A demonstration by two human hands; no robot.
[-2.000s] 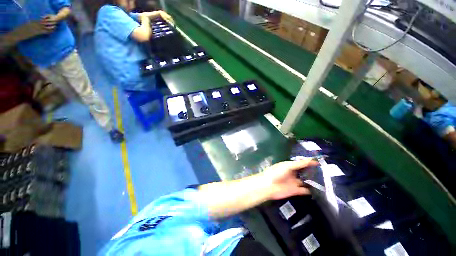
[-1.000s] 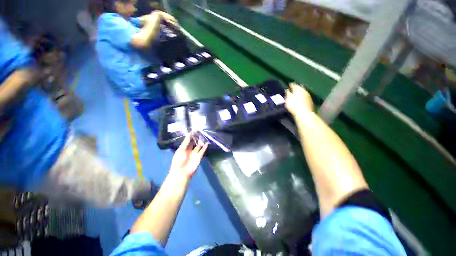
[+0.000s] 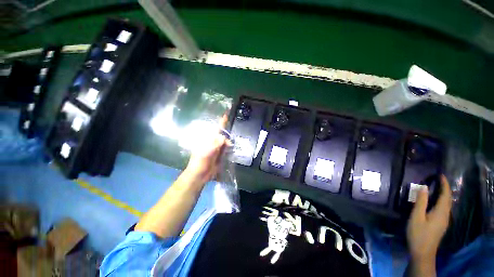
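Observation:
A black tray lies in front of me with several phones or back covers in its slots, such as this one. Each has a round camera patch at the far end and a white label at the near end. My left hand is at the tray's left end, with a clear film hanging from it; glare blurs the fingers. My right hand is at the near right corner of the tray, thumb and fingers apart around its edge by the rightmost phone. Whether it grips the tray is unclear.
A stack of filled trays stands at the left, with another tray beyond. A whitish container sits by the chipped white rail. A grey post rises beyond the bench. Cardboard boxes are on the floor.
The view has swung right, from the stacked trays to the tray in front of me. Both hands have left the stack and are now at opposite ends of this tray.

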